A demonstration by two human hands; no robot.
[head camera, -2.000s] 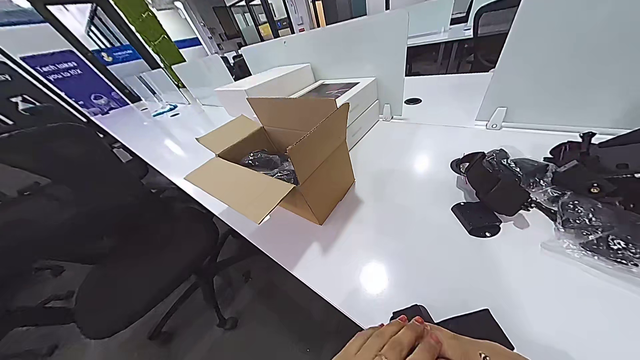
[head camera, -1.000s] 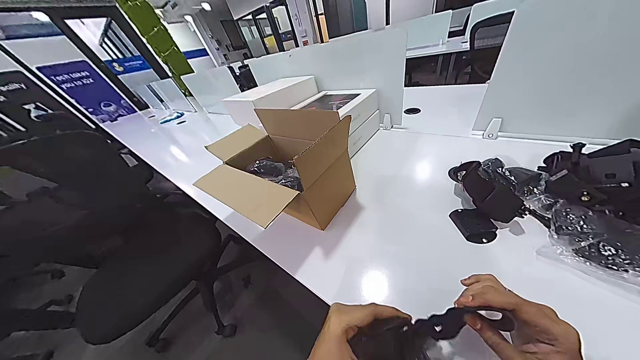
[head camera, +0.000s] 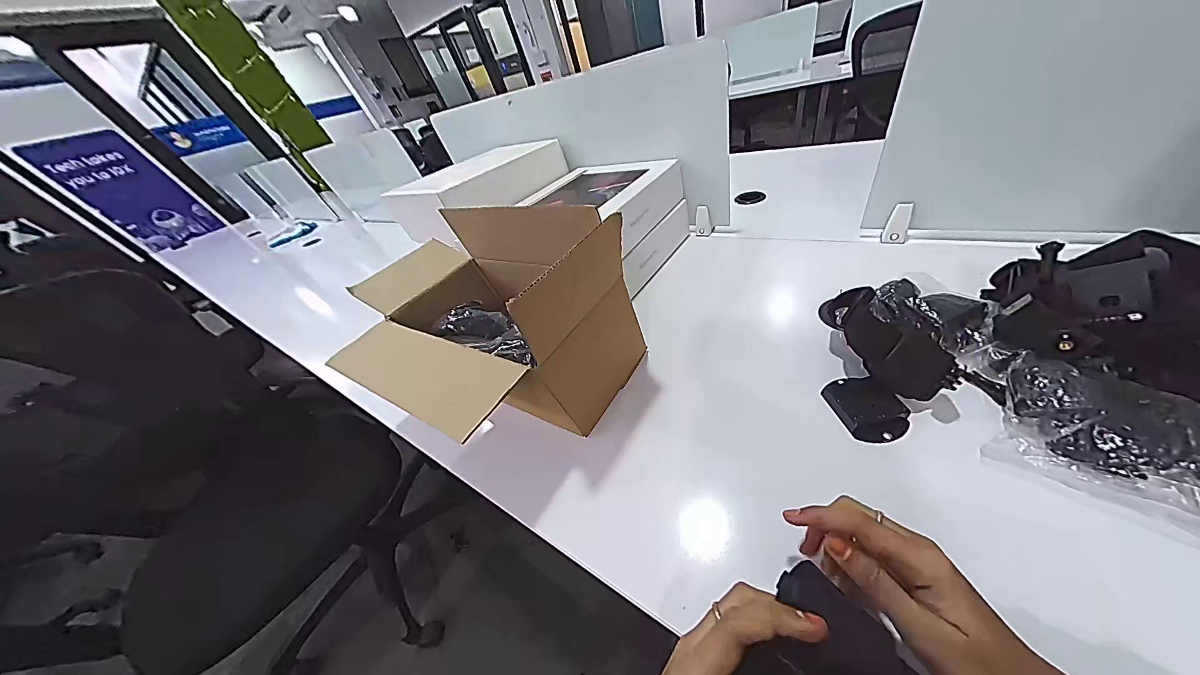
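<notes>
Near the bottom edge of the head view, my left hand (head camera: 745, 630) grips a dark folded item (head camera: 834, 623), its thumb pressed on top; the item looks soft, and its exact kind cannot be told. My right hand (head camera: 895, 572) is just right of it, fingers bent with the thumb near the forefinger. Whether the right hand touches the item is unclear. An open cardboard box (head camera: 586, 352) stands beyond my hands to the left, with black things in clear plastic (head camera: 483, 330) inside.
Black gear with straps (head camera: 1097, 309), a plastic-wrapped black bundle (head camera: 1097, 412) and a small black plate (head camera: 864, 410) lie at the right. White boxes (head camera: 647, 211) stand against the divider (head camera: 647, 103). A black office chair (head camera: 262, 506) is left of the white desk (head camera: 712, 422).
One second ago both hands held the dark item stretched between them; now it is bunched in my left hand, and the right hand's fingers have shifted. Two seconds ago the hands lay together over dark material.
</notes>
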